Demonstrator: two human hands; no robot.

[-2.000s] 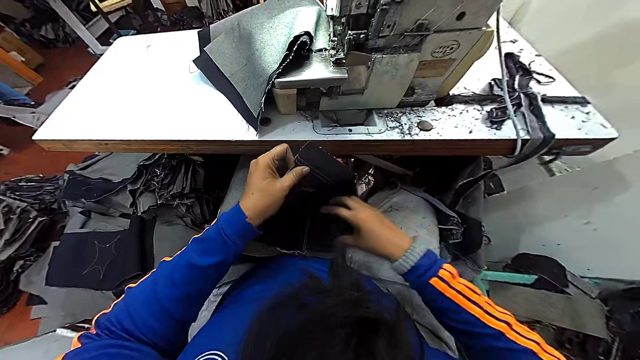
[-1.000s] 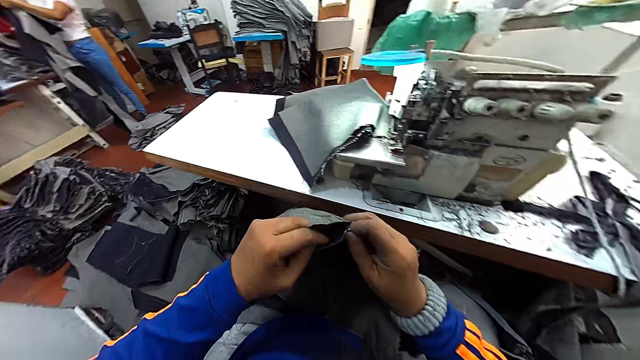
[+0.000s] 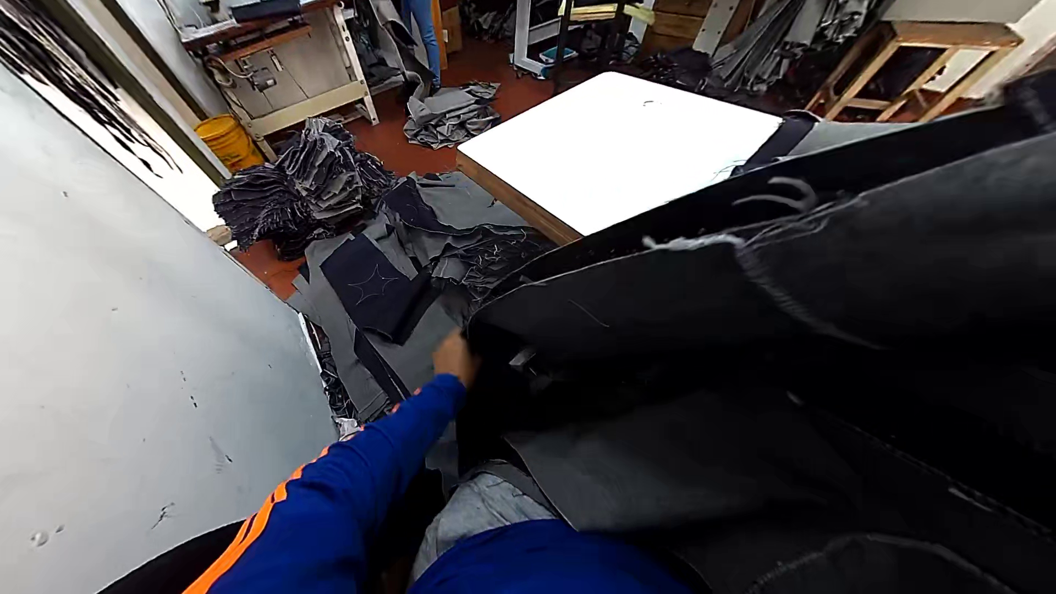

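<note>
A large dark denim garment piece [image 3: 701, 330] with pale stitching and loose threads fills the right half of the view, close to the camera. At its left edge is my left hand [image 3: 455, 360], small and blurred, with the fingers partly hidden against the dark cloth; its grip cannot be made out. My right hand is not visible. Beyond my left hand lies a dark navy denim panel [image 3: 371, 285] with a star-like stitched outline, on top of grey cut fabric pieces [image 3: 421, 342].
A white table [image 3: 619, 148] with a wooden edge stands ahead. Bundled denim pieces [image 3: 305, 186] and a yellow bucket [image 3: 228, 142] are at the back left. A pale wall or panel [image 3: 148, 346] runs along the left. A wooden stool [image 3: 916, 62] stands at the back right.
The view has swung left, away from the sewing machine. Both hands were together at dark cloth; now my left hand is out to the left and the large denim piece is raised across the view.
</note>
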